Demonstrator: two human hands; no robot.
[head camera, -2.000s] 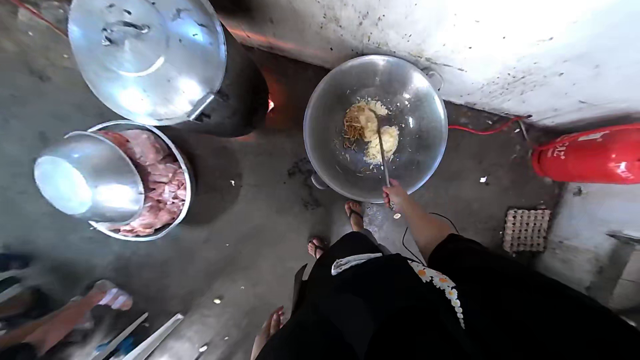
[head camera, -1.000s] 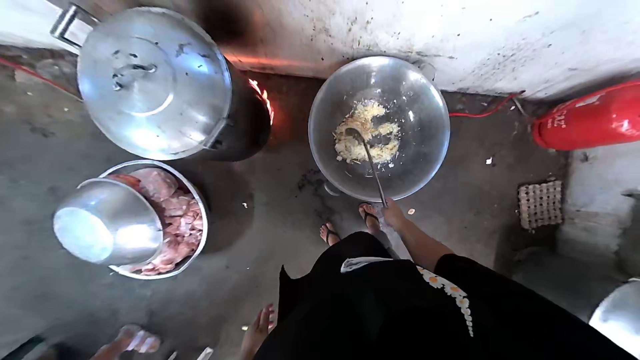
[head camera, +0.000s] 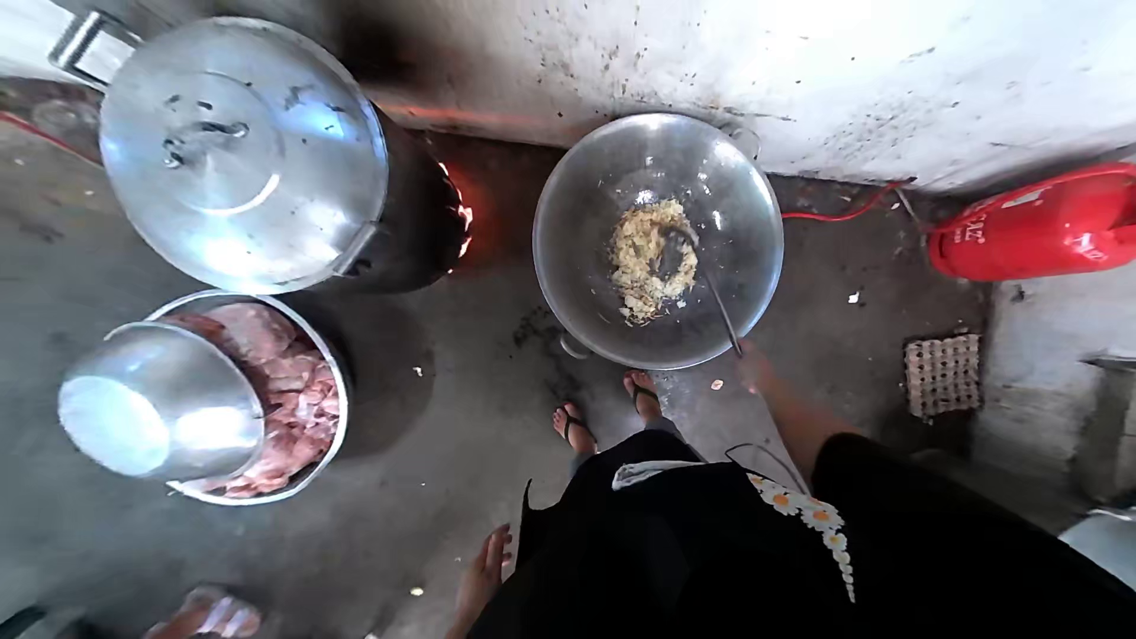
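My right hand is closed round the handle end of a metal ladle at the near right rim of a large metal wok. The ladle's bowl rests in chopped, pale yellow food, which looks like garlic or onion, in the bottom of the wok. My left hand hangs at my left side, low in the view, with its fingers a little apart and nothing seen in it.
A big lidded pot stands at the left, flames at its side. Below it, a metal basin lies over a pot of raw meat. A red gas cylinder, an egg tray and another person's foot are also there.
The ladle's bowl has moved to the right side of the food, and the food is spread differently. My right hand has kept hold of the handle, while my left hand still hangs low.
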